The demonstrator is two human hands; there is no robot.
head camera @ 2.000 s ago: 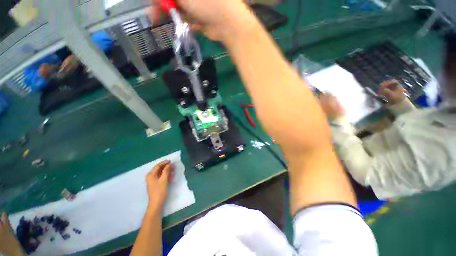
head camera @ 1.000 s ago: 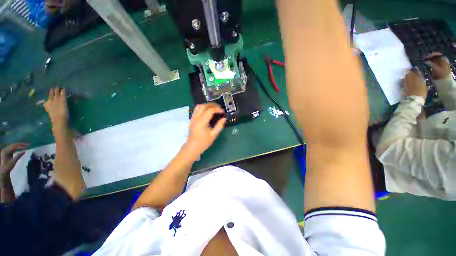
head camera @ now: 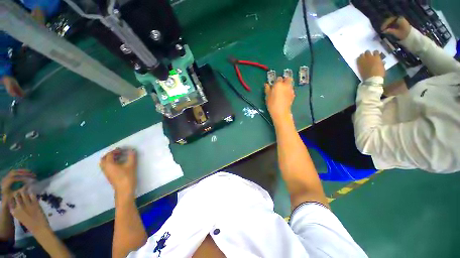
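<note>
My left hand (head camera: pixel 120 169) is over the white sheet (head camera: pixel 151 151), its fingers curled around a small grey piece that looks like a metal-cased module (head camera: pixel 121 155), partly hidden. My right hand (head camera: pixel 281 98) is right of the fixture, fingertips at the lower ends of two silver modules on the bench; whether it grips one is hidden. A third module (head camera: pixel 303 75) lies just right of them. The black test fixture (head camera: pixel 222 103) has its green and clear head (head camera: pixel 174 88) above the base, with a brownish nest (head camera: pixel 200 115) at the front centre.
Red-handled pliers (head camera: pixel 243 75), white scraps (head camera: pixel 249 112) and a black cable (head camera: pixel 309 65) lie right of the fixture. A grey metal post (head camera: pixel 70 55) stands left. Small black parts (head camera: pixel 55 201) lie near a neighbour's hands. A right neighbour works at a black tray (head camera: pixel 428 25).
My right hand has come down from the raised lever to the modules at the right. My left hand has moved from the fixture's front edge left over the sheet. The view has shifted.
</note>
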